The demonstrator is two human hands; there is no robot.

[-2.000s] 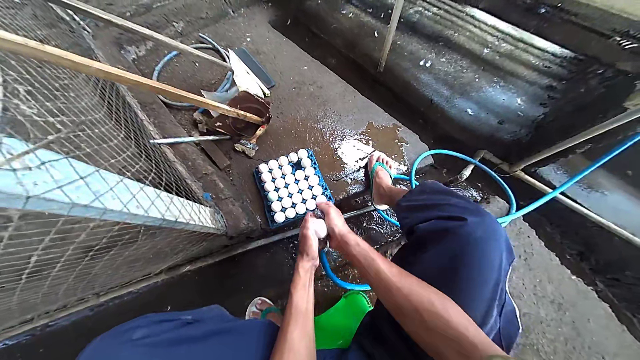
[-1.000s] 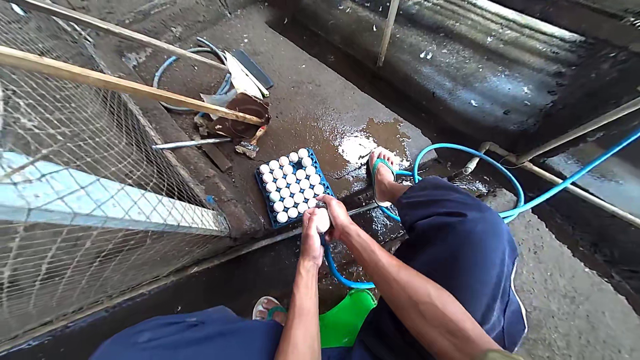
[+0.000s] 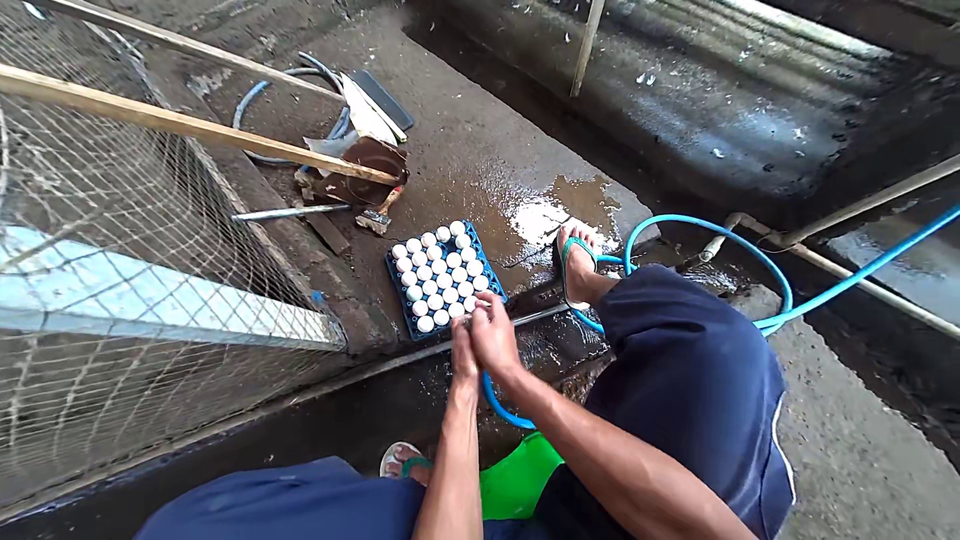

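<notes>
A blue plastic egg tray holds rows of white eggs on the wet concrete, with an unfilled cup near its top right corner. My left hand and my right hand are pressed together just over the tray's near edge. Both close around something; the egg that shows between them in the earlier views is hidden by the fingers here. Below my hands, between my legs, is a bright green plastic container, partly hidden by my forearm.
A blue hose loops beside my sandalled foot. Wire netting with a pale beam stands at left. A wooden pole reaches to a brown disc, near a brush and a grey hose.
The white egg seen between my hands one and two seconds ago is now covered by my fingers. My hands have stayed together beside the tray.
</notes>
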